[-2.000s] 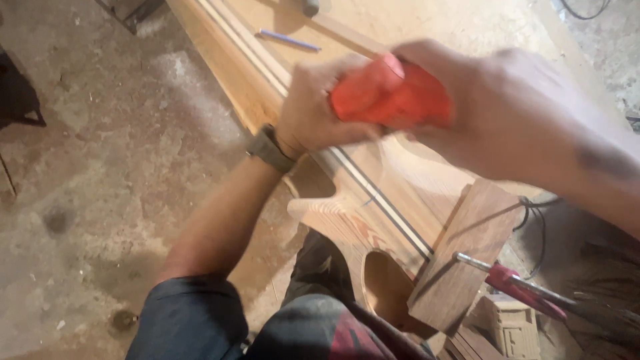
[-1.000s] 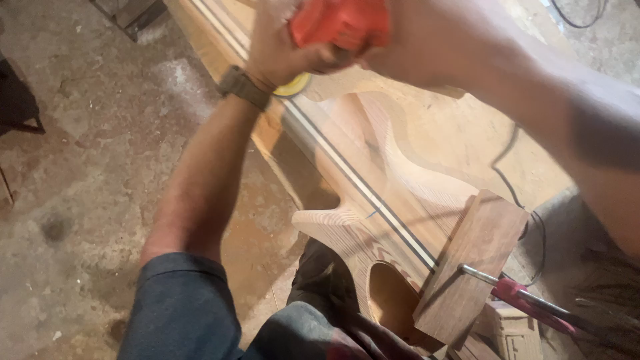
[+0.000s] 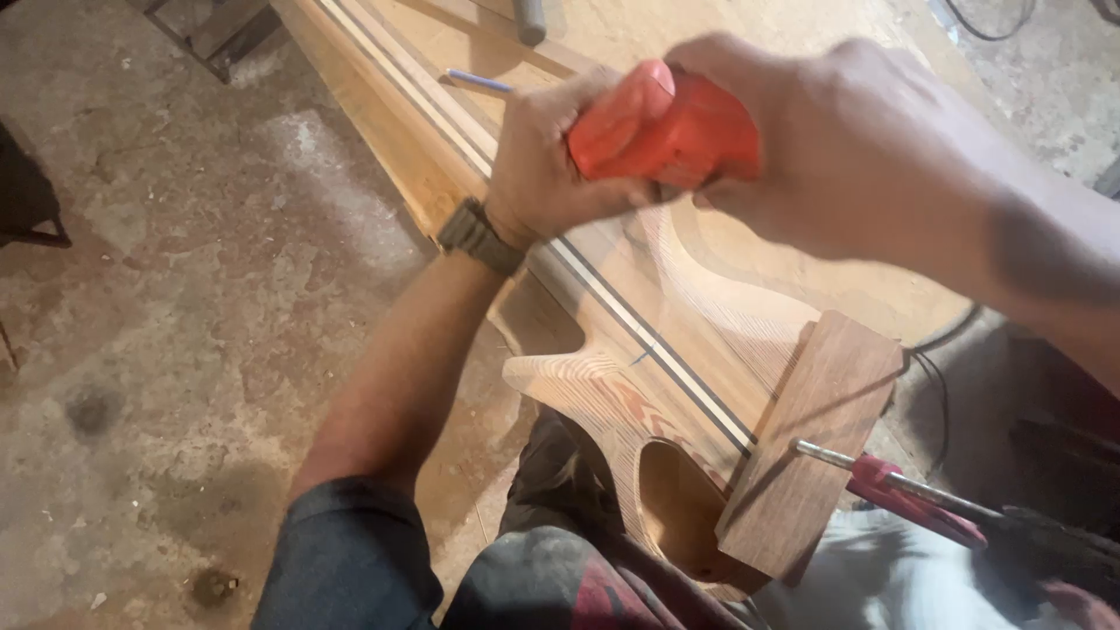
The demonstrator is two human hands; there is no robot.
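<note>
My left hand [image 3: 556, 162] and my right hand [image 3: 787, 149] are both closed around a red power tool [image 3: 674, 127], which looks like a sander, above a wooden guitar body [image 3: 604, 394]. The tool's underside is hidden by my hands. Light and dark laminated strips [image 3: 647, 341] run lengthwise through the body, and a short blue mark crosses the wood beside them. A wood block [image 3: 814, 446] lies across the near end, with a red-handled clamp [image 3: 875, 472] at it.
A blue pencil [image 3: 479, 80] lies on the wooden workbench [image 3: 761, 44] past my left hand. A grey cylindrical object [image 3: 528, 22] is at the top. Black cable [image 3: 943, 411] hangs at the bench's right side. Concrete floor [image 3: 219, 350] spans the left.
Both hands and the red tool have come back toward me and to the right since one second ago, when they were farther up the wood. The pencil shows again beside my left hand.
</note>
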